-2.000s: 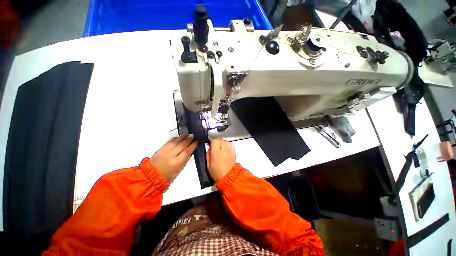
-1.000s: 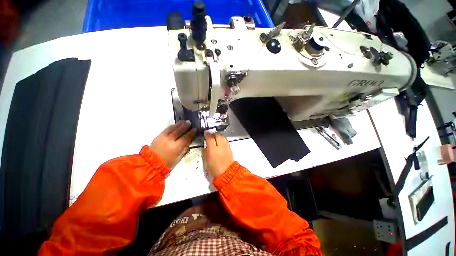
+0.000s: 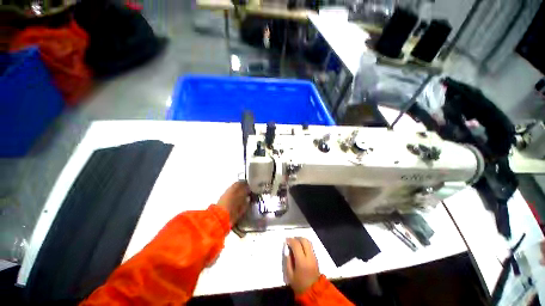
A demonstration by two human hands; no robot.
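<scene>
The cream-white sewing machine (image 3: 376,158) stands on the white table, with its lit presser foot (image 3: 272,204) at the head's lower end. My left hand (image 3: 235,200) is at the left side of the head; its fingertips are partly hidden, and I cannot tell if it holds anything. My right hand (image 3: 303,262) rests on the table in front of the machine, fingers curled; its grip is unclear. A narrow dark piece (image 3: 248,127) shows behind the head. No strip shows in front of the foot.
A layered black stack (image 3: 98,209) lies at the left. A black panel (image 3: 337,227) lies under the machine arm, with a slim metal tool (image 3: 401,235) right of it. A blue crate (image 3: 251,98) stands behind the table. A second table with dark items is at the right.
The view has tipped up, showing more floor and background. The strip in front of the foot is gone from there. My right hand has moved away from the foot; my left has moved up beside the head.
</scene>
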